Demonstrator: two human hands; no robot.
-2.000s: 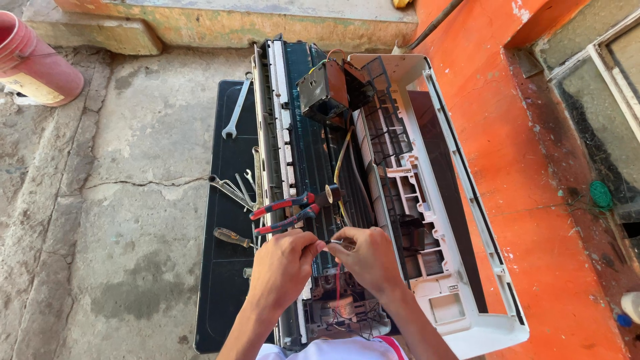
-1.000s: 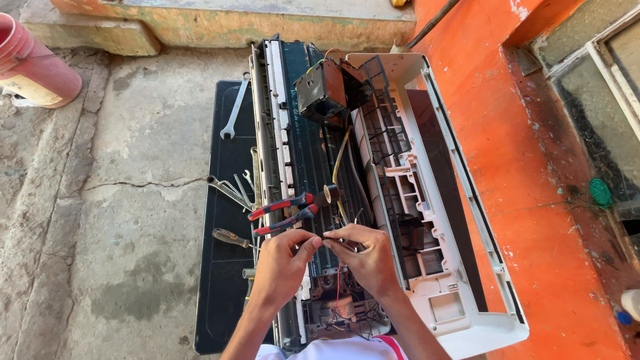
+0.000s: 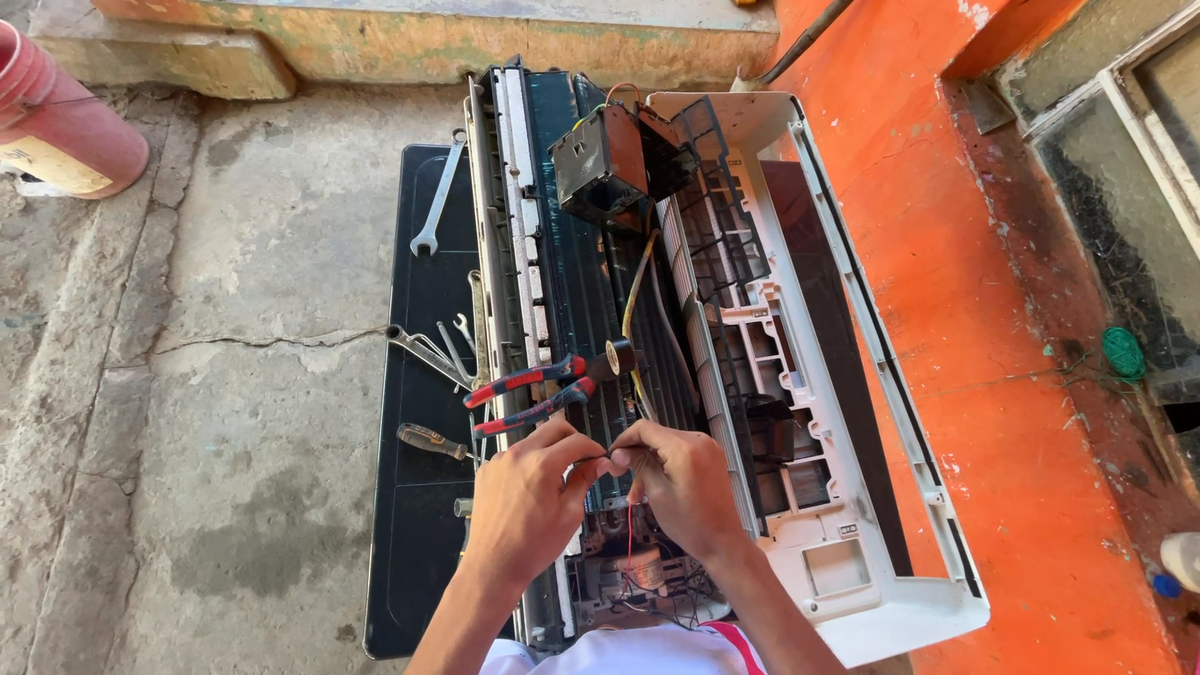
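My left hand [image 3: 539,483] and my right hand [image 3: 680,478] meet fingertip to fingertip over the opened indoor unit of an air conditioner [image 3: 572,244]. Both pinch a thin dark wire [image 3: 607,457]. A red wire [image 3: 630,525] hangs below my right hand toward the motor [image 3: 642,570] and its loose wires. Just beyond my left hand, red-and-blue handled pliers [image 3: 544,398] lie across the unit, a small roll of tape [image 3: 616,358] at their jaws. A black box [image 3: 600,169] with wires sits at the unit's far end.
A white plastic housing frame [image 3: 844,309] lies at the right, near the orange wall [image 3: 1003,375]. On the black panel [image 3: 427,525] at the left are a wrench [image 3: 439,202], several more wrenches [image 3: 427,354] and a screwdriver [image 3: 431,439]. A pink bucket [image 3: 70,122] stands far left.
My fingertips have shifted slightly while staying close together at the wire. The pliers and the other tools lie where they were.
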